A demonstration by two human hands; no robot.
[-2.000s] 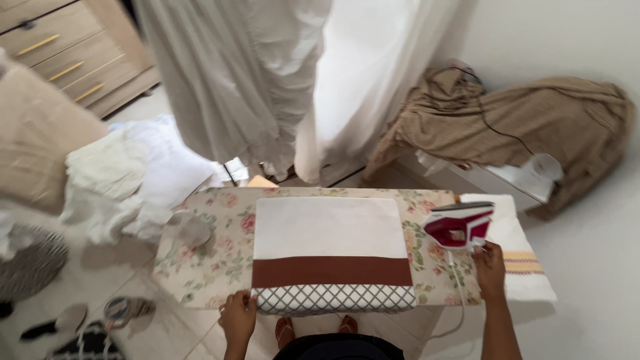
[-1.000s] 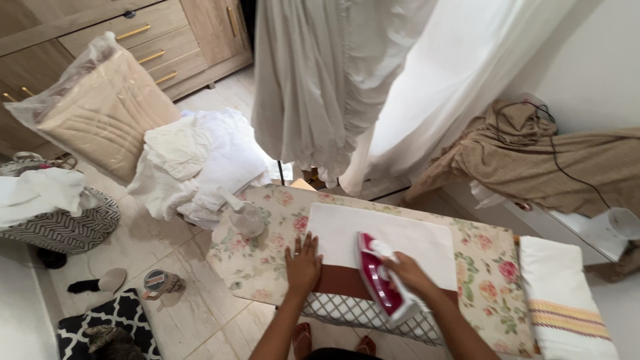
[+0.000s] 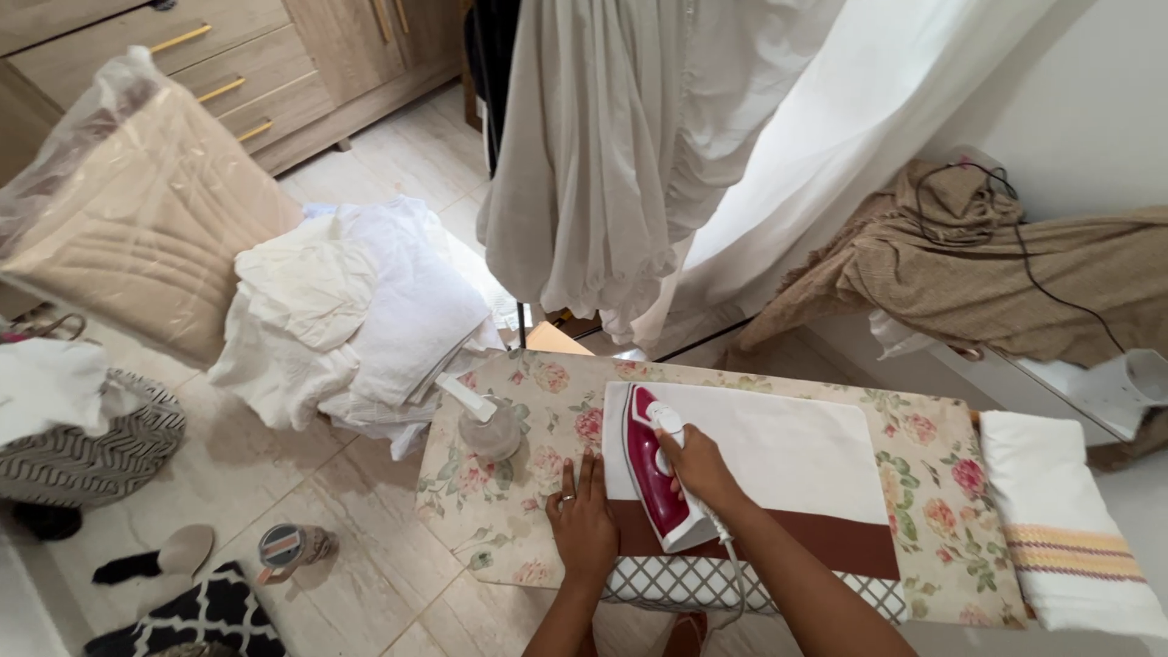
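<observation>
My right hand [image 3: 701,470] grips the handle of a magenta and white steam iron [image 3: 655,470]. The iron lies over the left part of a flat cloth [image 3: 766,443] with a white field, a brown band and a lattice-patterned edge. My left hand [image 3: 582,520], a ring on one finger, rests flat with fingers spread at the cloth's left edge. Beneath is a floral-covered ironing board [image 3: 949,484]. A clear spray bottle with a white top [image 3: 490,429] stands on the board's left part. The iron's white cord hangs from its heel past my right forearm.
A folded white towel with striped bands [image 3: 1063,529] lies at the board's right end. White linens [image 3: 365,310] are piled behind left, beside a plastic-wrapped beige bedding pack [image 3: 155,219]. A tumbler [image 3: 283,547] stands on the floor. Grey fabric [image 3: 602,155] hangs behind the board.
The iron was off the cloth at the board's right side, then over the cloth's middle; now it is at the cloth's left. My left hand has moved from the front edge to the left edge.
</observation>
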